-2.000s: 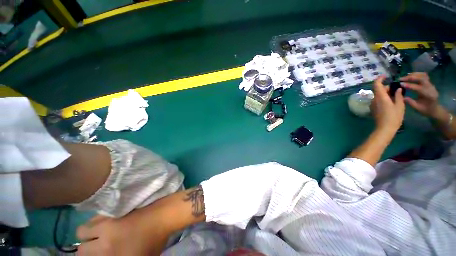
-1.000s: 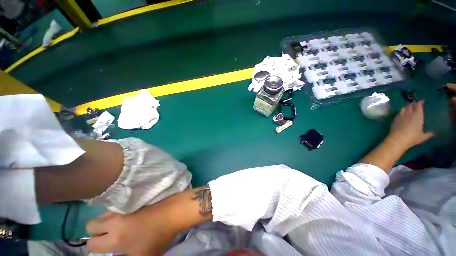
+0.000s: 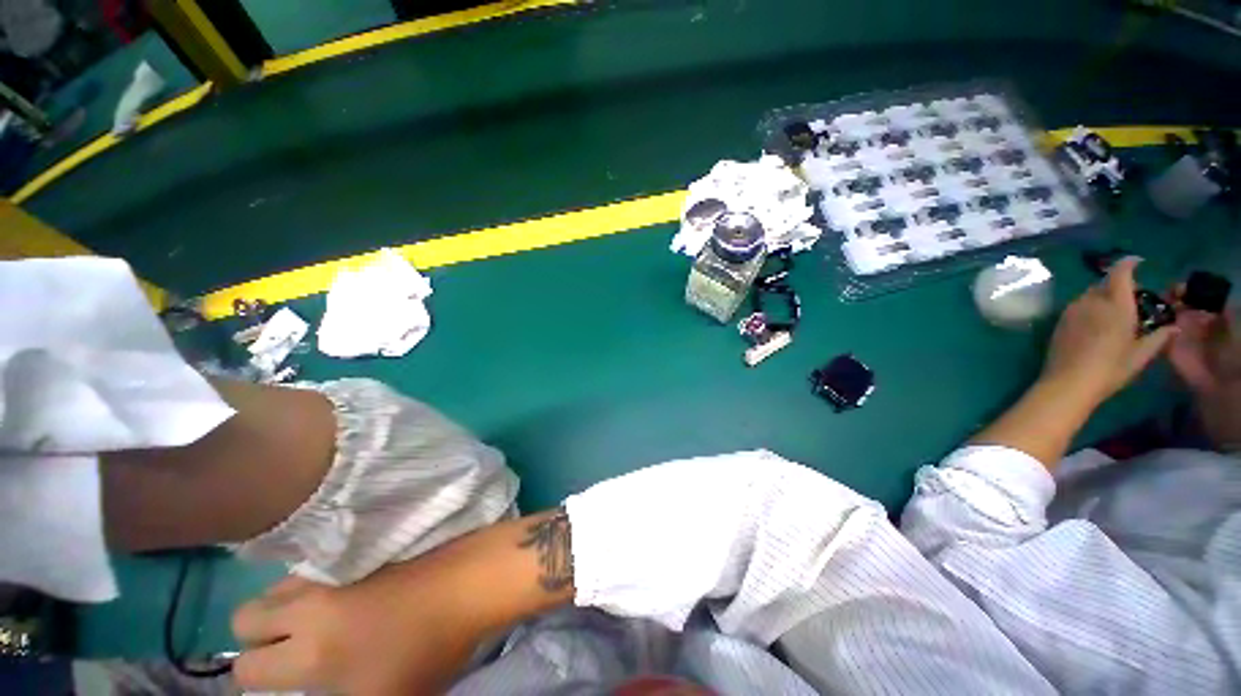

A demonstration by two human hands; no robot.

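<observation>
A large white cloth [image 3: 102,354] covers the far end of a raised forearm with a gathered pale cuff at the left edge. This looks like my left arm; its hand is hidden or cut off. My right hand [image 3: 320,636] is low at the left, below that arm, with curled fingers and a tattooed wrist. What it holds, if anything, cannot be told. A thin black cable [image 3: 177,612] shows beside its fingertips.
A black square watch head [image 3: 842,382], a bottle [image 3: 723,279], crumpled wipes [image 3: 762,197], another white cloth [image 3: 376,307], a blister tray [image 3: 939,177] and a white pot [image 3: 1014,292] are on the green bench. At right, a coworker's hands [image 3: 1157,333] hold dark parts.
The view has shifted slightly since the earliest frame. The coworker's hands moved apart and are now close together, with a black square part between them. My arms look nearly still.
</observation>
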